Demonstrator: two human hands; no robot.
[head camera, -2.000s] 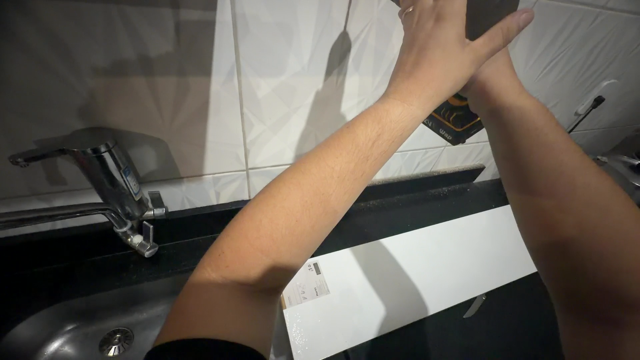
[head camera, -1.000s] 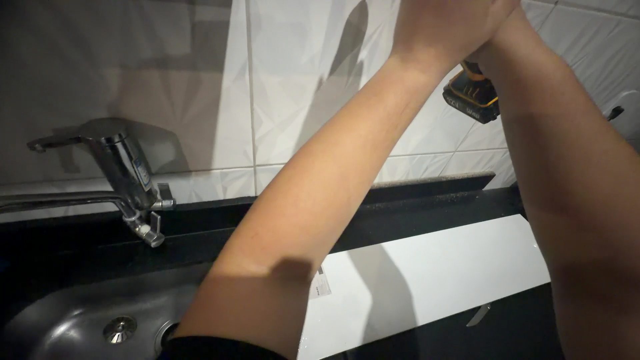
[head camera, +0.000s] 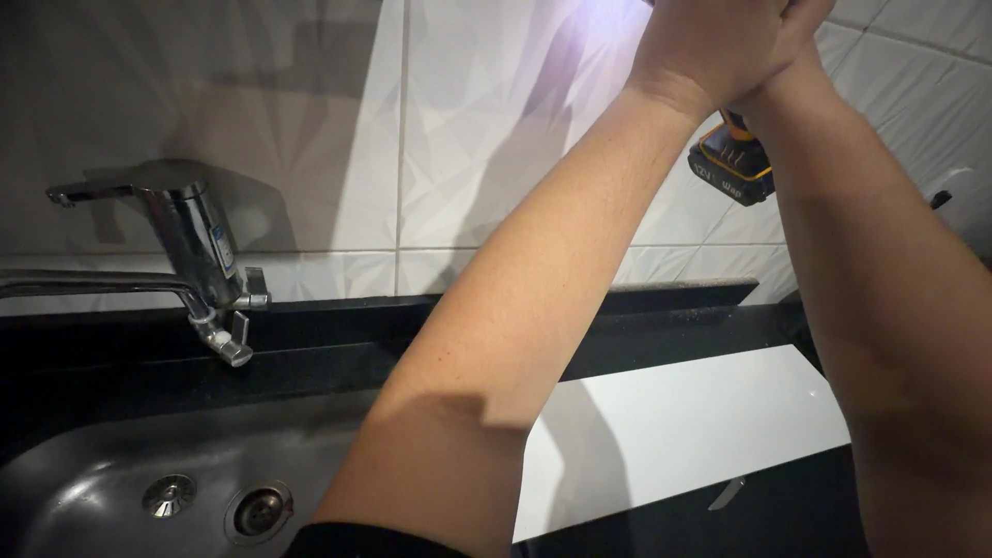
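Both arms reach up to the top edge of the head view. My left hand lies over the upper part of a cordless drill, whose body it hides. The drill's black and orange battery base hangs below my wrists in front of the tiled wall. My right hand is closed around the drill's handle, mostly hidden behind the left hand. A bright bluish light shines on the tiles at the left hand's far side. Below the arms a white panel lies on the black countertop.
A chrome faucet stands at the left behind a steel sink with two drain openings. A small metal piece lies in front of the panel. White patterned tiles cover the wall above the black backsplash.
My left hand, spread with its thumb out two seconds ago, now overlaps the right hand at the drill. The bluish light on the tiles is new in view.
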